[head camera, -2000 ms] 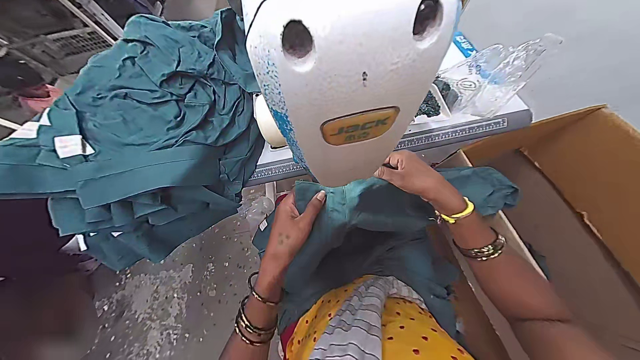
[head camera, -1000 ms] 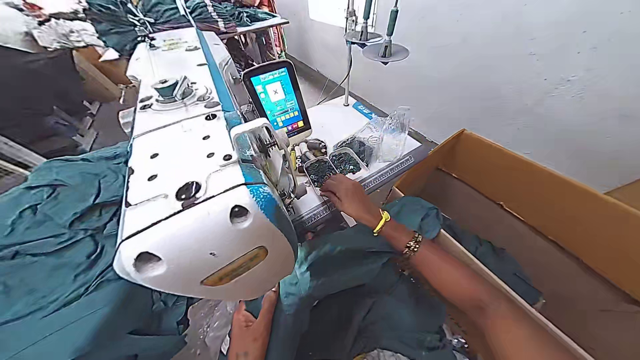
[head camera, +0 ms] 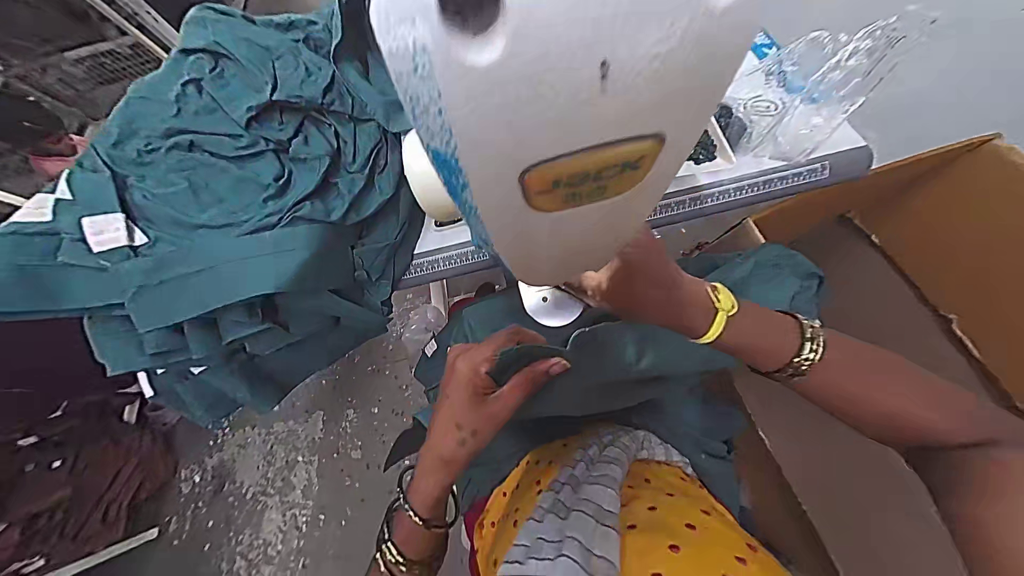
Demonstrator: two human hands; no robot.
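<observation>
A white Jack sewing machine head (head camera: 560,96) fills the top middle. Below it, my left hand (head camera: 488,392) pinches the edge of a dark teal garment (head camera: 640,360) between thumb and fingers. My right hand (head camera: 640,284) is at the machine's lower end, near a round white metal part (head camera: 550,304); its fingertips are partly hidden behind the head, so what they hold cannot be told. The garment drapes over my lap and out to the right under my right forearm.
A heap of teal garments (head camera: 264,160) with white labels lies at the left. On the right stands an open cardboard box (head camera: 920,208). Clear plastic (head camera: 824,88) and a tray of small dark pieces (head camera: 708,148) are on the machine table, along a ruler strip (head camera: 744,190). Dark maroon cloth (head camera: 80,480) lies lower left.
My right hand has left the tray of small dark pieces and is now at the machine's lower end. My left hand now pinches the garment's edge in plain sight. The view has swung strongly.
</observation>
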